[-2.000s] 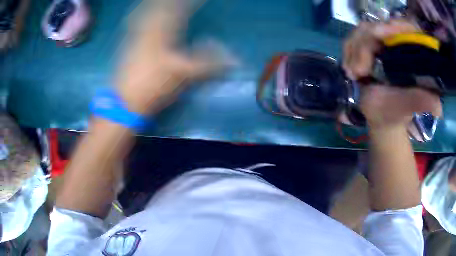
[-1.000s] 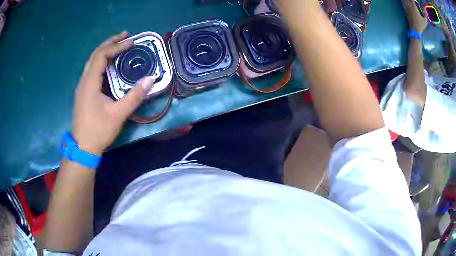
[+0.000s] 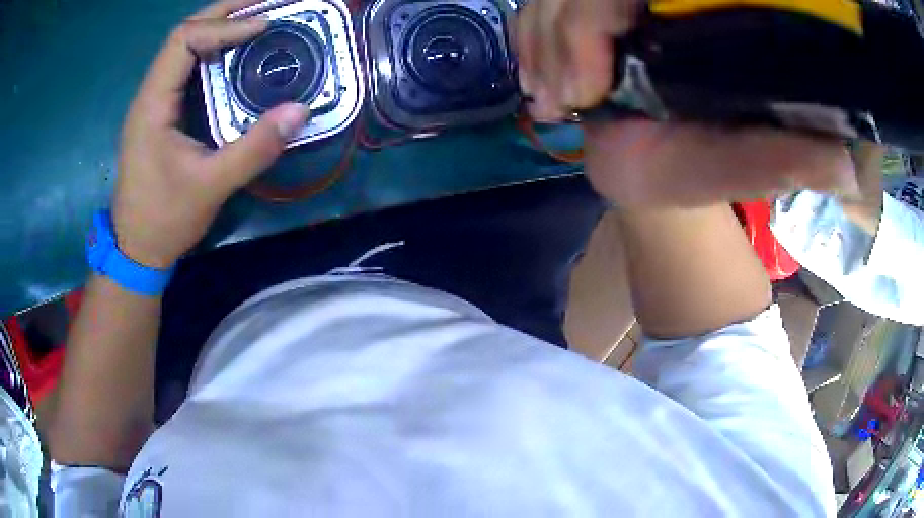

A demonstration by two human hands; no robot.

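My left hand point(image 3: 182, 132) grips a speaker housing point(image 3: 347, 101) with a silver rim by its left side, thumb on the near rim corner. Its round black driver point(image 3: 279, 67) faces up, and a brown strap point(image 3: 304, 190) hangs at its near side. A second speaker with a dark frame point(image 3: 443, 56) stands right beside it. My right hand point(image 3: 648, 132) holds a thick black electric screwdriver point(image 3: 750, 71) with a yellow band, over the bench to the right of the dark-framed speaker. The bit is hidden by my fingers.
The green mat point(image 3: 61, 152) lies under the speakers, its edge running close to my body. Another brown strap point(image 3: 552, 147) shows below my right hand. Another person's white sleeve point(image 3: 861, 253) is at the right. Red stools and cardboard boxes point(image 3: 598, 283) stand below the bench.
My right hand has come back from the far side of the bench, now with the screwdriver in view. My left hand stays on the silver-rimmed speaker. The view has shifted, and the speakers sit higher in it.
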